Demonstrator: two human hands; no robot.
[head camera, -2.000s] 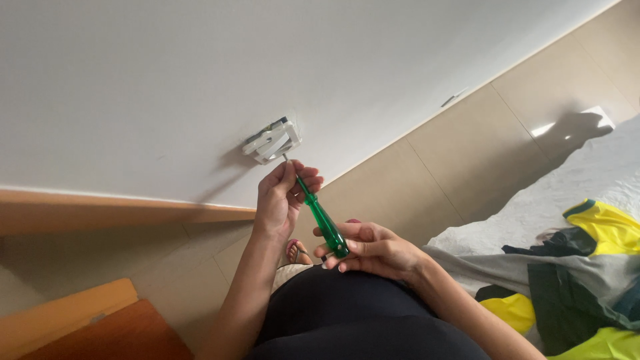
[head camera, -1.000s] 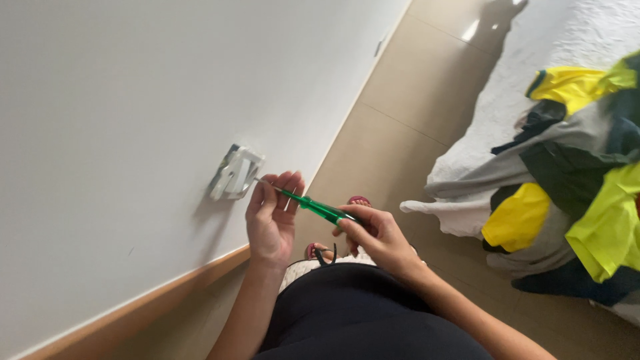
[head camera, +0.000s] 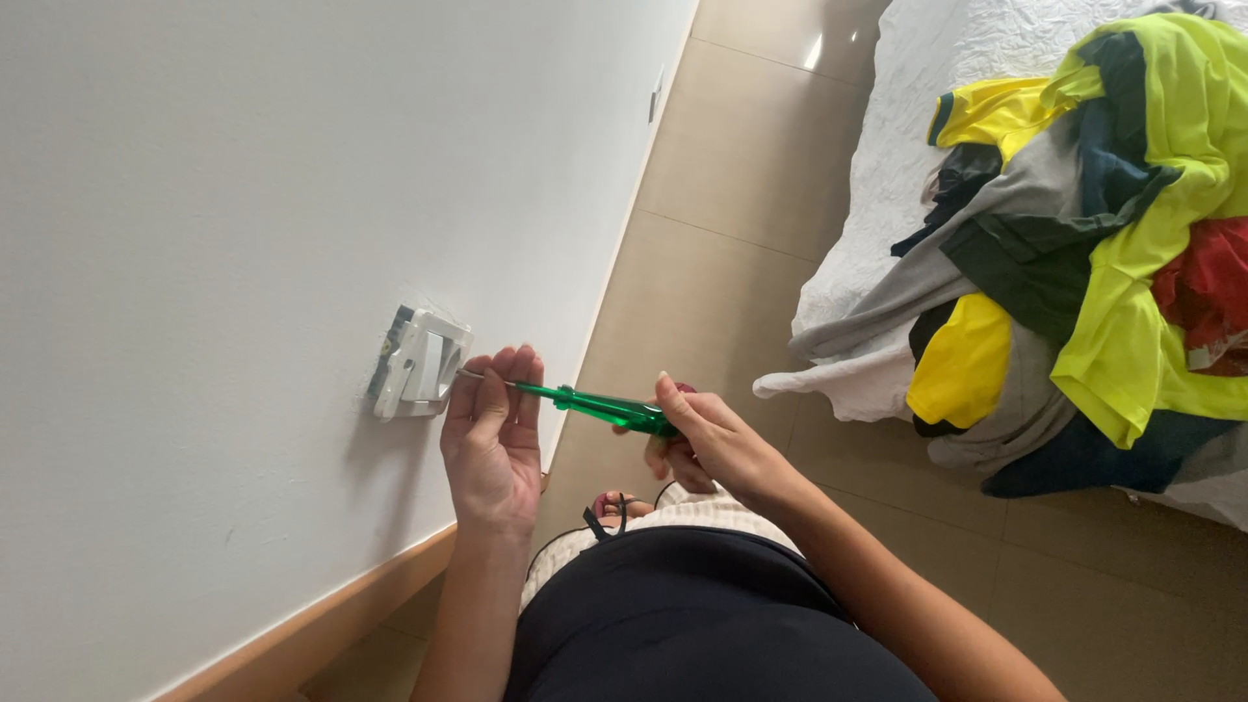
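Note:
A screwdriver with a translucent green handle (head camera: 604, 408) lies level between my hands. My left hand (head camera: 495, 439) pinches its thin metal shaft between thumb and fingers, close to the wall. The fingers of my right hand (head camera: 717, 434) are around the butt of the handle. The shaft's tip is at or near the right side of a white wall switch and socket unit (head camera: 424, 363), whose frame stands tilted out from the wall; whether it touches cannot be told. Part of the wall box shows along the unit's left edge.
A wall (head camera: 244, 244) fills the left, with a wooden trim (head camera: 331, 614) low down. At right, a bed with a white cover (head camera: 858, 263) bears piled yellow, grey, dark and red clothes (head camera: 1102, 244). Beige floor tiles (head camera: 702, 244) run between.
The view has swung, bringing more of the bed into sight. Both hands stay on the screwdriver, my left on the shaft and my right at the handle's end.

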